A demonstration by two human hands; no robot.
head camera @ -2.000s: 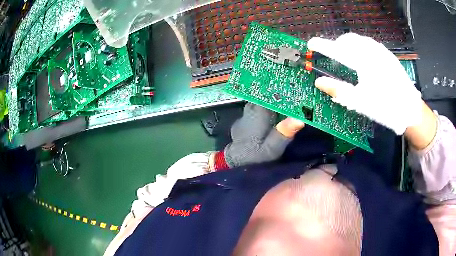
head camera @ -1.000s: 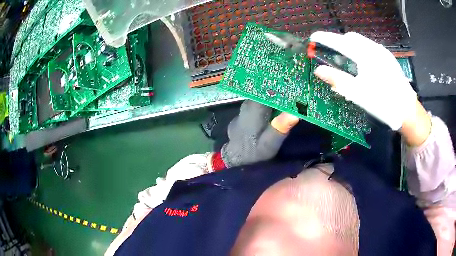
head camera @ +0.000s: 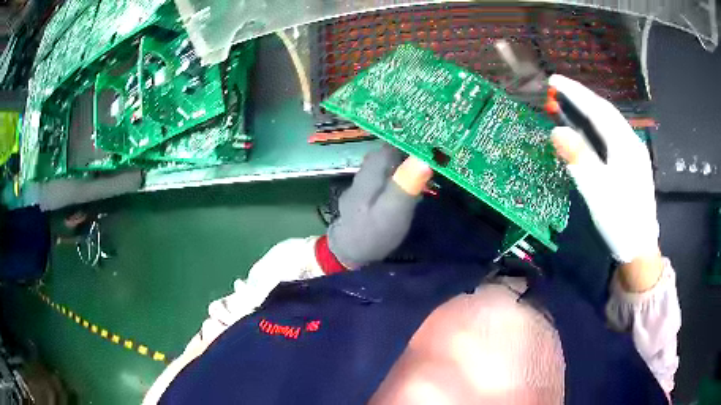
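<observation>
A green circuit board (head camera: 451, 130) is held tilted in the air, its side with dense silvery dots facing up. My left hand (head camera: 371, 206), in a grey fingerless glove, grips its near edge from below, with the fingers hidden under the board. My right hand (head camera: 605, 162), in a white glove, holds diagonal cutters (head camera: 523, 65) with dark handles and orange-red near the pivot. The cutters are blurred and sit beyond the board's far right edge, apart from it.
Stacked green boards (head camera: 178, 107) lie on the bench at the left. A reddish-brown perforated tray (head camera: 356, 67) is behind the held board, with a clear plastic shield (head camera: 237, 28) above it. A black surface (head camera: 688, 103) is at the right. A yellow-black tape line (head camera: 103, 331) marks the green floor.
The cutters have moved right and off the board with my right hand. My left hand and the board have shifted left, and the board has turned slightly.
</observation>
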